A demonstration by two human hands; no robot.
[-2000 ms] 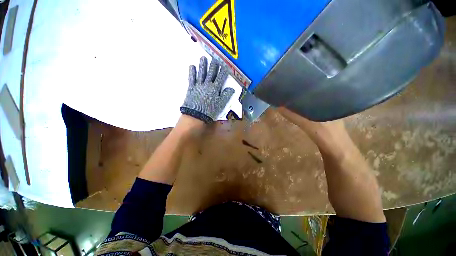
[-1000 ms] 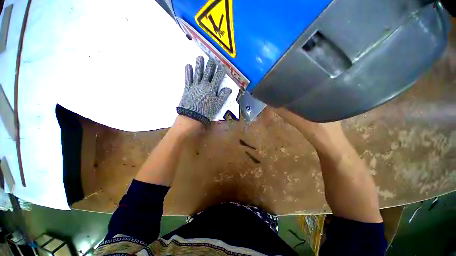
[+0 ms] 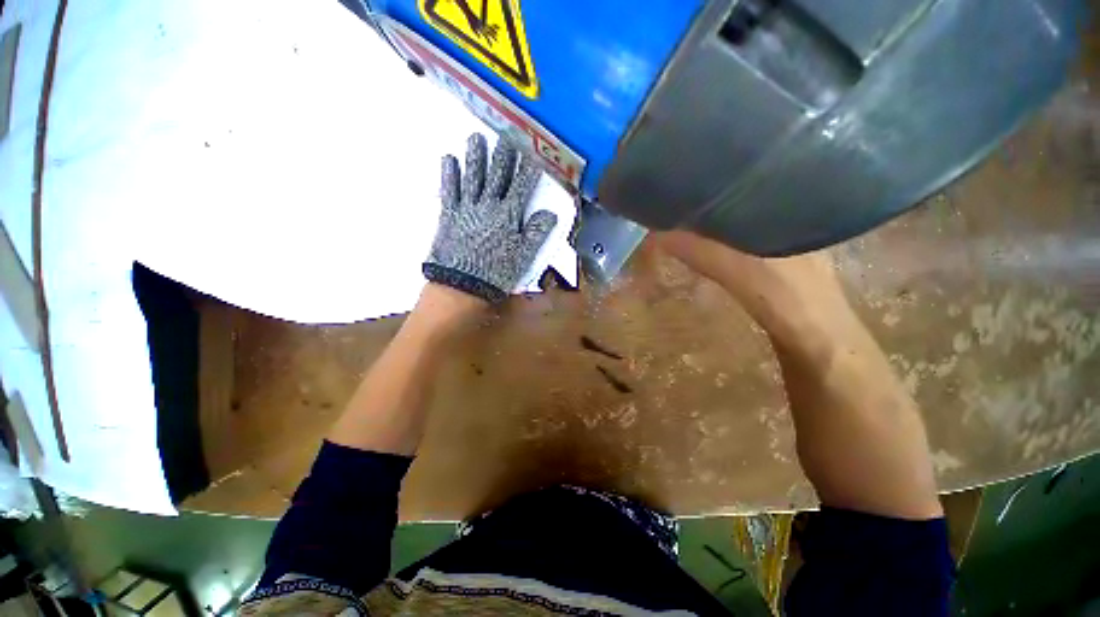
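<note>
The straight knife cutting machine [image 3: 772, 109], blue and grey with a yellow warning triangle, fills the upper right. Its shiny base plate [image 3: 607, 245] shows below the motor at the edge of the white paper marker [image 3: 302, 169]. My left hand [image 3: 486, 223], in a grey mesh glove, lies flat on the paper beside the machine, fingers spread, holding nothing. My right hand [image 3: 685, 251] reaches under the motor; its fingers and what they hold are hidden. The fabric lay [image 3: 179, 386] shows as a thick dark edge under the paper at left.
Small dark offcuts [image 3: 601, 348] lie on the worn brown table [image 3: 543, 422] in front of me. A long thin wooden ruler [image 3: 48, 241] and pale flat slabs [image 3: 18, 271] lie on the paper at far left. Green floor [image 3: 712, 548] shows beyond the table's near edge.
The machine's motor has shifted up and slightly left in view, and its tilt has changed a little. My gloved left hand stays flat on the paper in nearly the same place.
</note>
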